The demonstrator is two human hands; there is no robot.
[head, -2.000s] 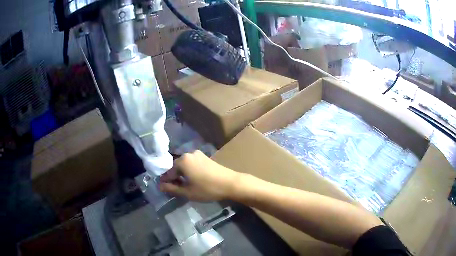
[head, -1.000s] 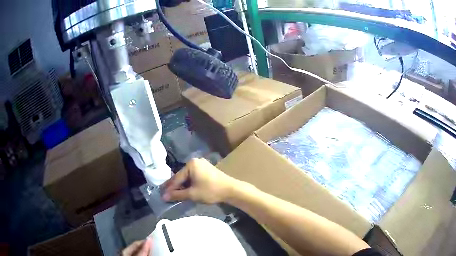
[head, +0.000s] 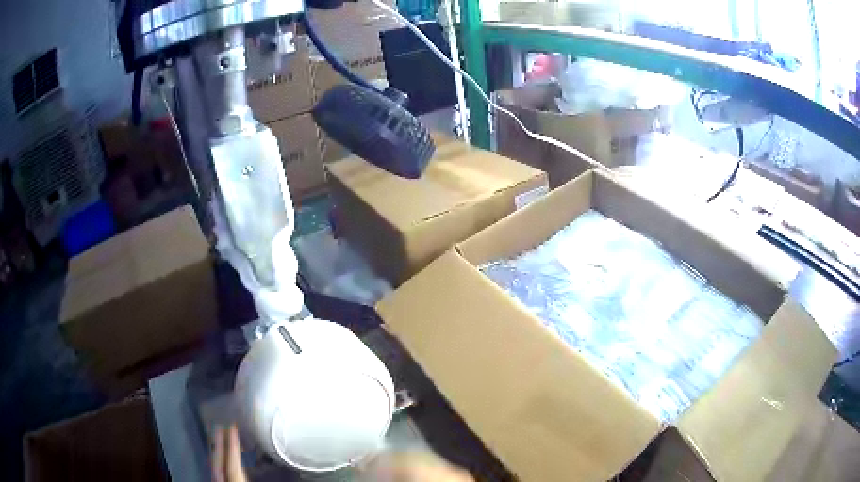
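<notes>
The round white plastic container (head: 316, 391) sits right under the tip of the pale welding horn (head: 255, 202), its short dark slot facing up near the horn. It covers the fixture. My left hand (head: 229, 457) is at the container's lower left side, partly cut off by the bottom edge. My right hand (head: 415, 466) is a blur at the container's lower right, mostly out of the picture. Whether either hand grips the container cannot be told. No small clear part can be made out in my fingers.
An open carton (head: 537, 377) of shiny clear parts stands to the right. A closed carton (head: 429, 207) and a black ribbed oval head (head: 372, 130) are behind. Another carton (head: 141, 287) stands left, with a brown box (head: 94, 447) at lower left. A green frame (head: 476, 89) rises behind.
The white container has moved up and left from the bottom edge to under the horn. My right hand has left the horn tip and dropped to the bottom edge.
</notes>
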